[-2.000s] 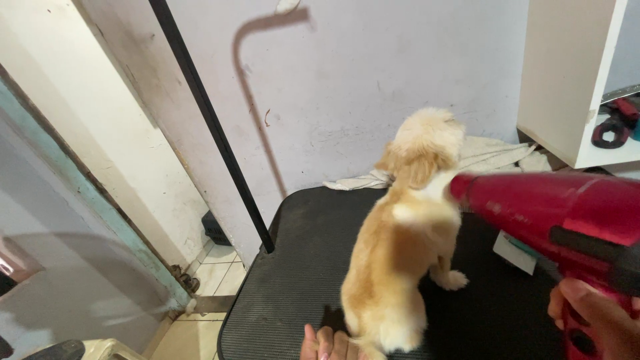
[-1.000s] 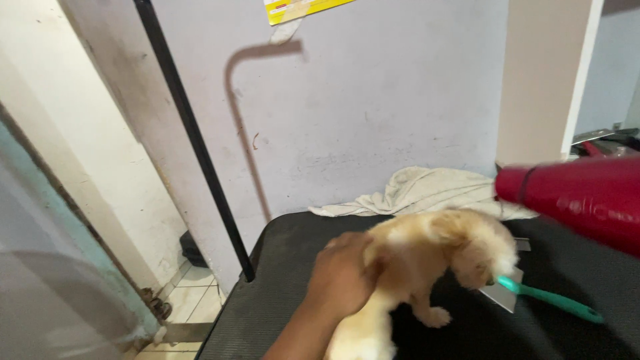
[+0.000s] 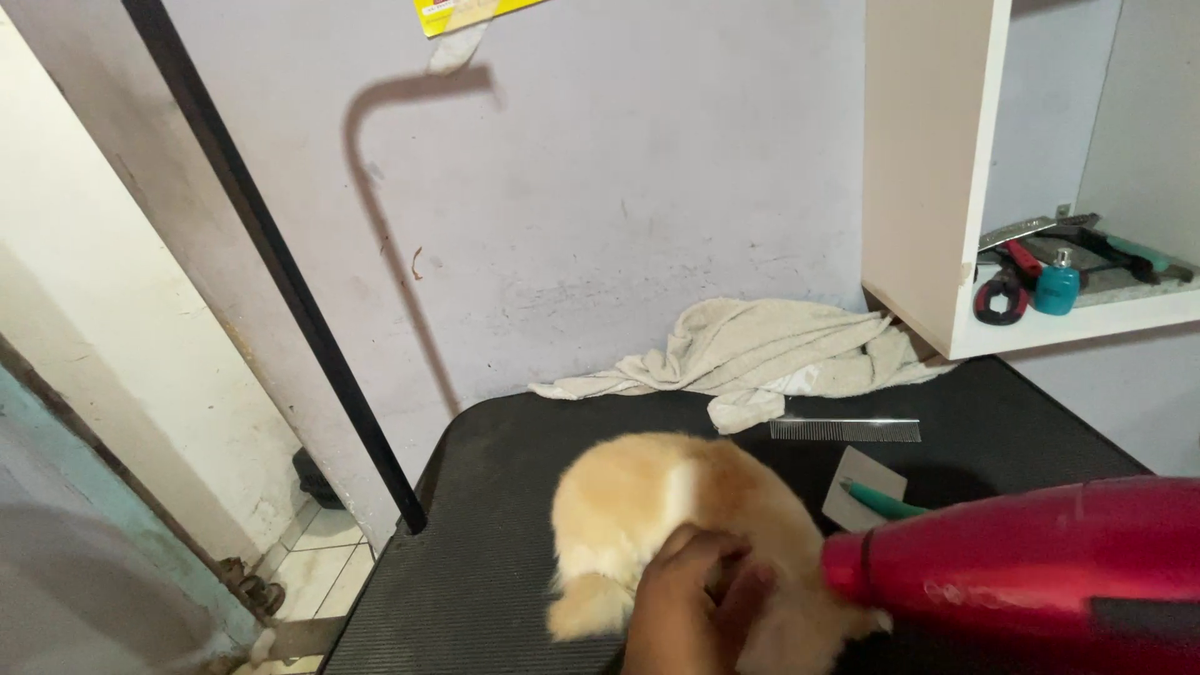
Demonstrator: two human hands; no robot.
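Note:
A small cream and tan dog is on a black ribbed grooming table, its head low and mostly hidden. My left hand rests against its coat with bent fingers; blur hides whether they grip any fur. From the right a red hair dryer reaches in, its nozzle close to the dog's side. My right hand is out of view. Behind the nozzle lies a slicker brush with a pale head and green handle. Nearer the wall is a metal comb.
A crumpled beige towel lies along the wall at the table's back edge. The black grooming arm post rises at the left. At the right, an open white shelf holds a teal bottle and several tools.
The dog sat upright, then bent toward the brush; now its body is curled and turned differently. My left hand has moved from low by its rear onto its body. The dryer nozzle is lower than a second ago.

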